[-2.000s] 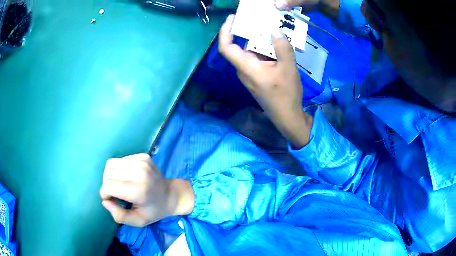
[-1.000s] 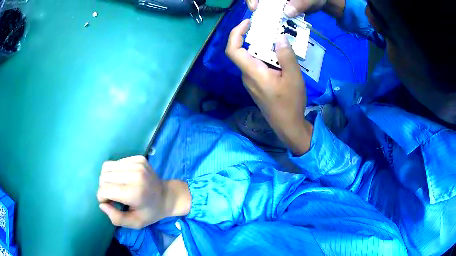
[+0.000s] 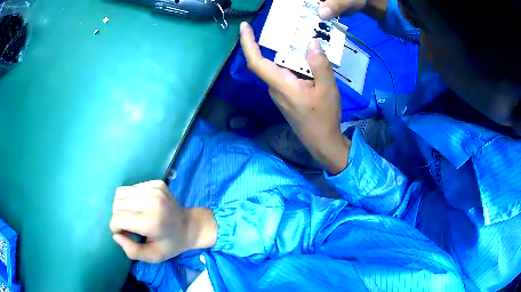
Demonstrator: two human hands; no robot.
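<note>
My right hand rests at the lower left on the edge of the green bench. Its fingers are curled into a loose fist with the back of the hand up. A small dark gap shows under the curled fingers; no held thing can be made out. My left hand is not in view. At the top, another person's two hands hold a white plastic housing with small black parts in its middle and a thin cable trailing right. The housing is off the bench, beyond its edge.
A black electric screwdriver lies at the bench's top edge. Two tiny pale pieces and a clear bag of black parts lie top left. Small blue boxes stand lower left. A blue crate is behind the person's hands.
The other person's left forefinger has lifted away from the housing, and the housing has shifted slightly. My right hand stays in nearly the same place and shape. The view has shifted slightly.
</note>
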